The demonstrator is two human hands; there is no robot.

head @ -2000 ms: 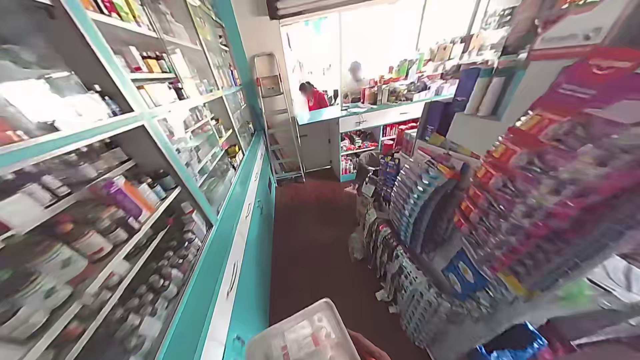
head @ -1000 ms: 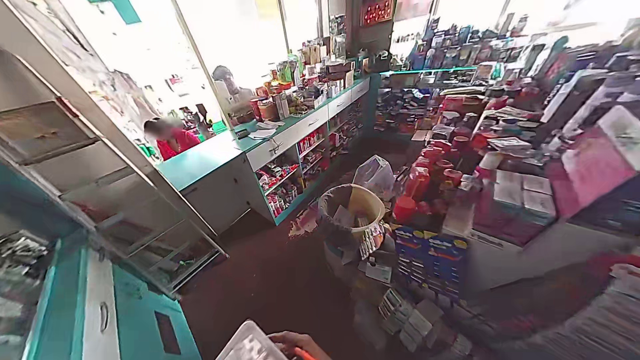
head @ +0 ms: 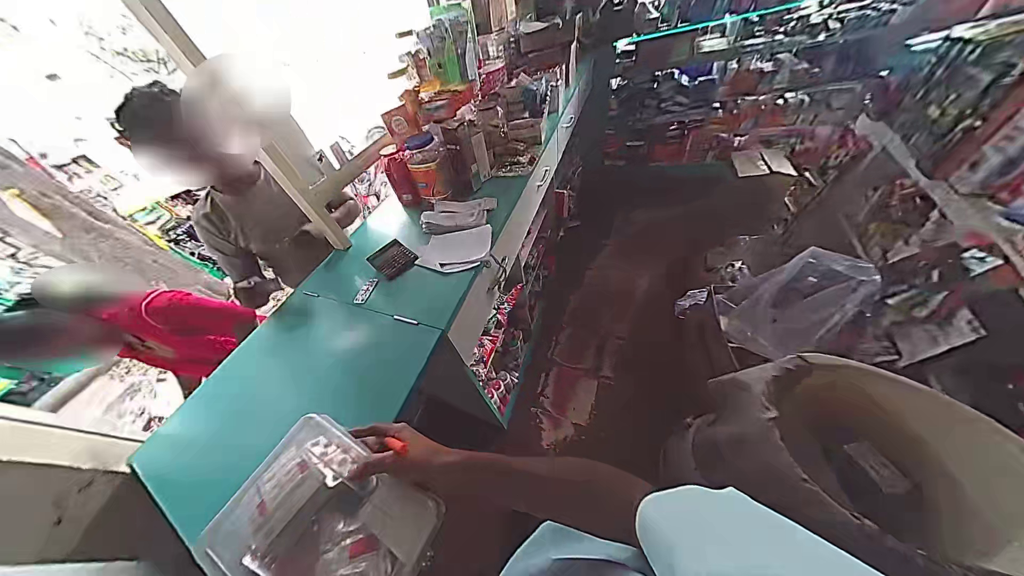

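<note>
A clear plastic container (head: 320,504) with medicine packs and papers inside is at the bottom left, over the near end of the teal counter (head: 320,352). My right hand (head: 408,456) reaches in from the right and grips its upper right edge. Something orange, perhaps a pen, shows between the fingers. My left hand is not in view. Farther along the counter lie a blister pack (head: 366,291), a dark calculator (head: 392,258) and a stack of papers (head: 454,248).
Two people (head: 256,216) are beyond the counter at the left, one in red (head: 176,328). Jars (head: 428,168) and boxes crowd the counter's far part. A large torn-edged bin (head: 880,448) stands at the lower right, with a plastic bag (head: 808,300) behind it. Shelves with packets are under the counter.
The view has swung and come up close to the counter. The container, low in view over the floor before, is now over the counter's near end, still in my right hand.
</note>
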